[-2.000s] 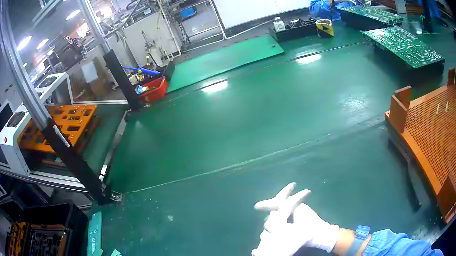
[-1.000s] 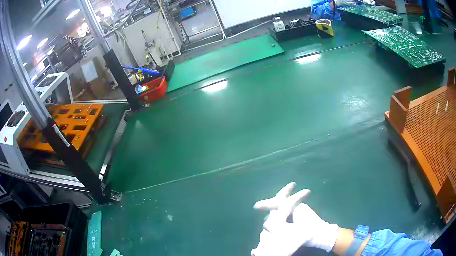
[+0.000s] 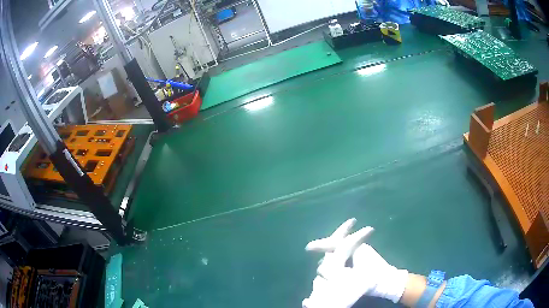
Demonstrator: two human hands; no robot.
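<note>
My right hand (image 3: 379, 275), in a white glove, comes in from the lower right with a blue sleeve. My left hand (image 3: 334, 290), also white-gloved, is cut off by the bottom edge. The hands touch with their fingers crossed and hold nothing, above the green bench (image 3: 259, 240). An orange pallet cover (image 3: 90, 144) with large cutouts lies over a dark-edged carrier in the conveyor opening at left. An orange ridged tray (image 3: 521, 156) with raised corner blocks stands at right.
Circuit boards (image 3: 490, 55) lie on dark pads at upper right. A black crate (image 3: 90, 274) with pallets is lower left. A red tool box (image 3: 188, 108), green mat (image 3: 271, 73), parts tray (image 3: 355, 37) and tape roll (image 3: 390, 32) lie farther back. Blue clothing of a person shows at top.
The orange pallet cover has moved right through the conveyor opening. The blue clothing at top right has shifted left. My crossed hands have stayed in place.
</note>
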